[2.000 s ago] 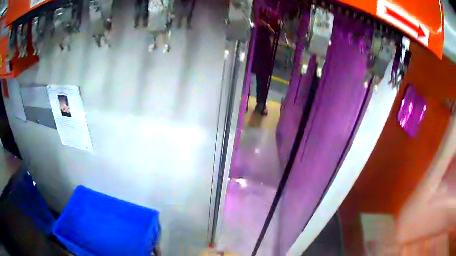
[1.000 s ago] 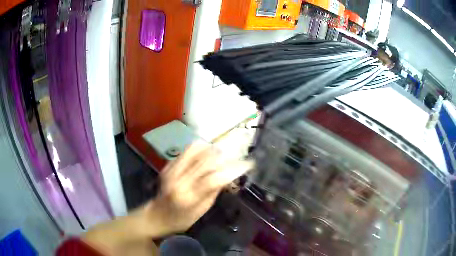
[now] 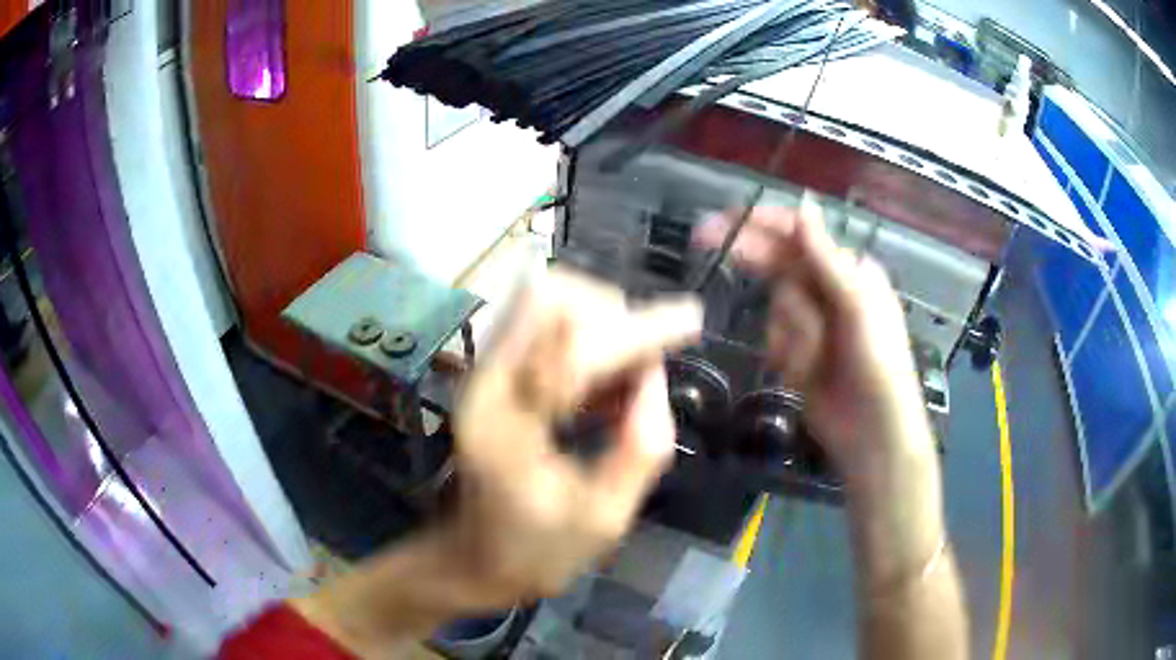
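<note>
A belt strap point(image 3: 802, 110), thin and dark, slants down from the pile in front of the machine. My right hand point(image 3: 845, 310), blurred, has its fingertips closed around the strap. My left hand point(image 3: 568, 413), bare with a red sleeve, is lower and to the left; its fingers are bent and its fingertips are near the strap's lower part. Blur hides whether it touches the strap. The strap pile point(image 3: 555, 65) lies fanned on the machine top. Two round black wheels show low on the machine front, the left one point(image 3: 696, 400) partly behind my hands.
A greenish stool-table point(image 3: 348, 290) holds two metal discs point(image 3: 383, 338) at the left. Beyond it stand an orange door point(image 3: 290, 181) and a purple curtain point(image 3: 97, 245). A blue panel point(image 3: 1096, 297) is at the right. Yellow lines point(image 3: 1003, 516) mark the grey floor.
The view has turned right, from the cabinet and blue crate to the machine. My right hand has come into view at a strap. My left hand has moved right, closer to the wheels.
</note>
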